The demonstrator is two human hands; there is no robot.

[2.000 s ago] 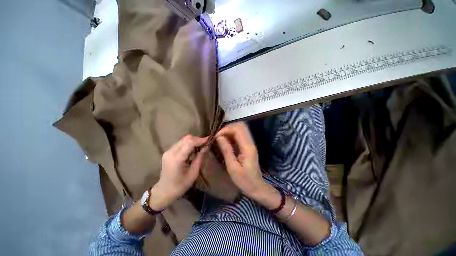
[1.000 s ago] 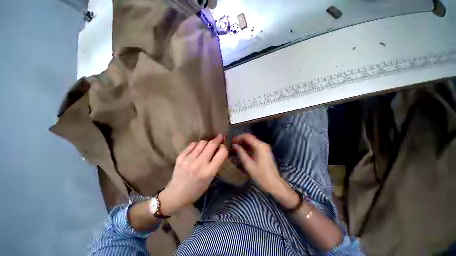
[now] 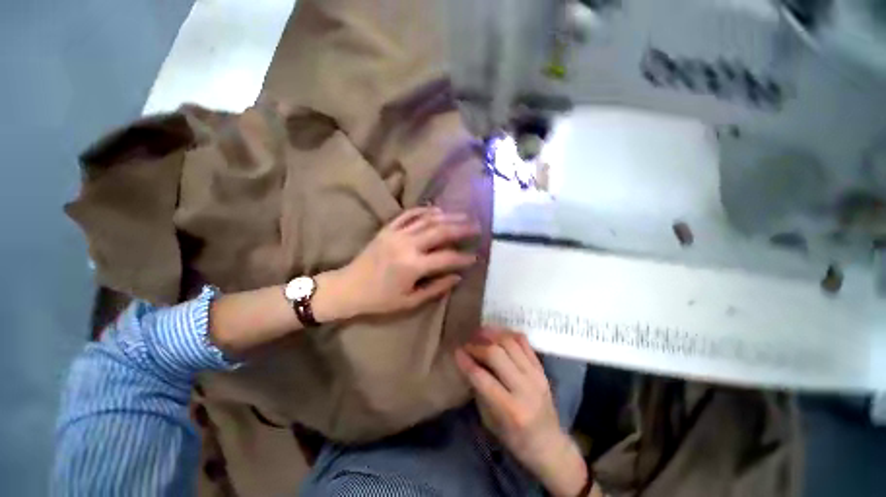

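Observation:
The brown garment panel lies over the table's left part and hangs over its front edge onto my lap. Its upper right side runs up to the lit presser foot area of the sewing machine head. My left hand lies on the cloth just in front of the presser foot, fingers together, pressing it. My right hand is at the cloth's right edge by the table's front edge, its fingertips on the edge and pinching it. The view is somewhat blurred.
The white table has a printed ruler along its front edge. Small brown scraps lie on it. More brown garment pieces hang below the table at the right. A grey-blue wall stands at the left.
The view has tilted up, so more of the machine head shows. My left hand has moved from the edge at my lap up onto the cloth near the presser foot. My right hand stays at the edge.

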